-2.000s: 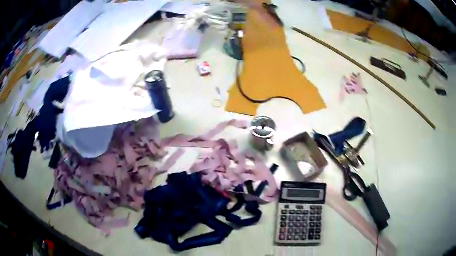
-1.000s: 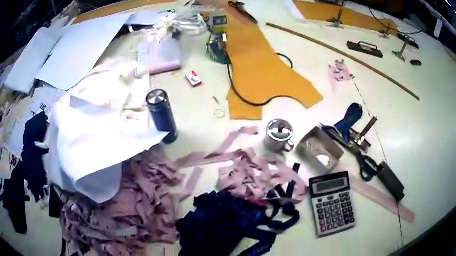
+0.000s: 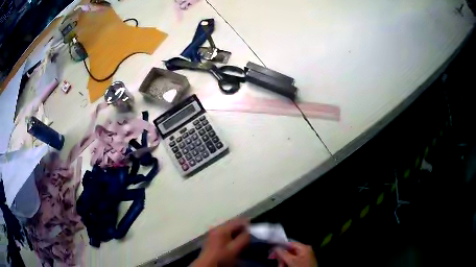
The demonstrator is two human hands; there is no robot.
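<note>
My left hand (image 3: 224,242) is at the bottom of the view, off the table's front edge, blurred, with its fingers on a crumpled white piece (image 3: 267,232), which looks like paper or fabric. My right hand (image 3: 296,255) is just to its right and pinches the other end of the white piece. Both hands are partly cut off by the lower edge. The calculator (image 3: 192,136) lies on the table above the hands, its display at the upper left.
White table (image 3: 261,172) with a metal-trimmed edge. Navy strips (image 3: 104,201), pink strips (image 3: 52,219), flask (image 3: 46,133), metal cup (image 3: 119,96), small box (image 3: 164,87), shears (image 3: 229,78), dark block (image 3: 271,81), pink ruler (image 3: 308,109), orange-brown sheet (image 3: 112,41). Scraps lie on the dark floor.
The view has swung right and down, so the table items appear further left and tilted. Both hands, with the white piece, have come into view at the bottom.
</note>
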